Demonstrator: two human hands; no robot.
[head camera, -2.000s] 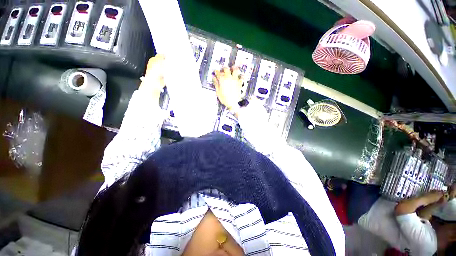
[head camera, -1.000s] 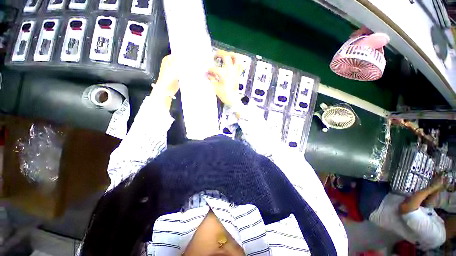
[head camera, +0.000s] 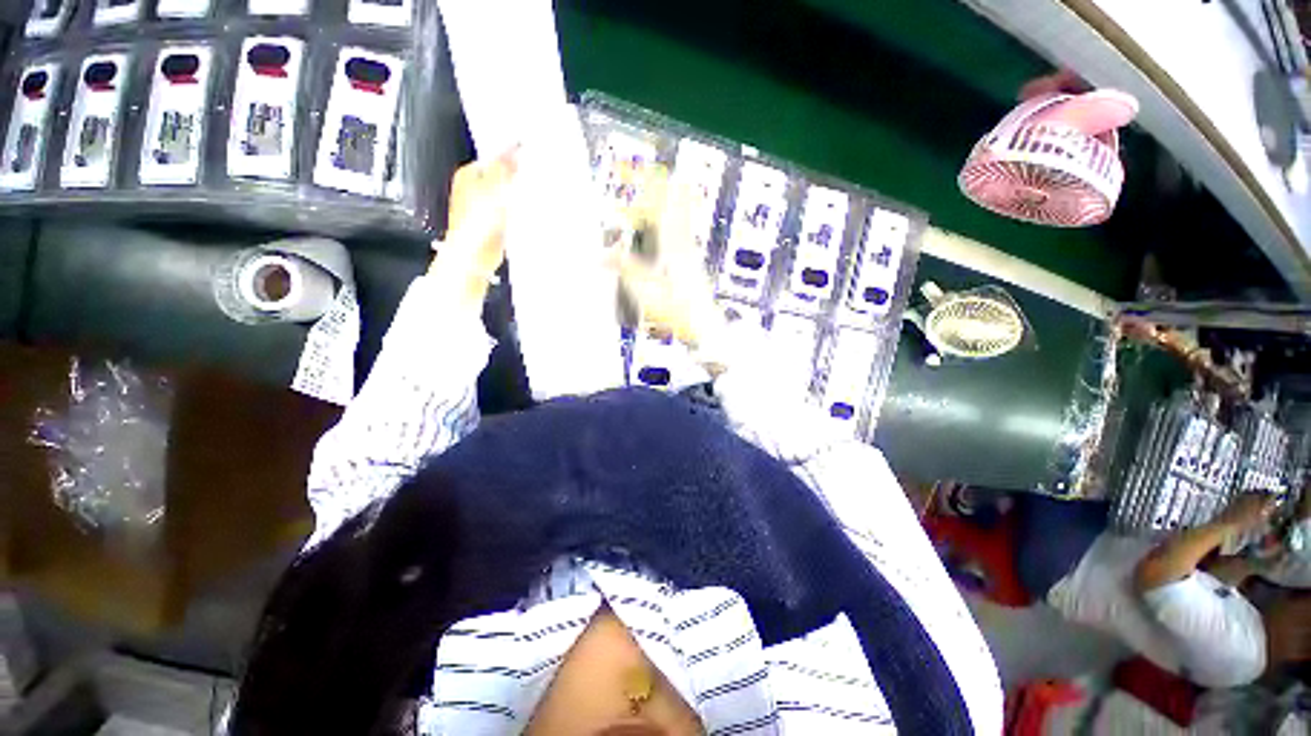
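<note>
A long white label strip (head camera: 539, 187) runs from the top edge down to my chest and covers the left part of a clear blister tray (head camera: 907, 237). My left hand (head camera: 482, 206) holds the strip by its left edge. My right hand (head camera: 664, 273) is blurred over the tray's left pockets, just right of the strip; whether its fingers hold a label cannot be told. White units (head camera: 817, 245) with dark ovals sit in the pockets to the right of my right hand.
Stacked trays (head camera: 216, 209) of red-marked units stand at upper left, with a label roll (head camera: 273, 283) below them. Crumpled plastic (head camera: 108, 453) lies in a brown carton (head camera: 216, 503). A cream fan (head camera: 975, 327), a pink fan (head camera: 1047, 161) and another person (head camera: 1186, 611) are at right.
My right hand has moved from the strip's edge onto the tray's left pockets, slightly lower. My left hand remains at the strip. The whole view has shifted slightly.
</note>
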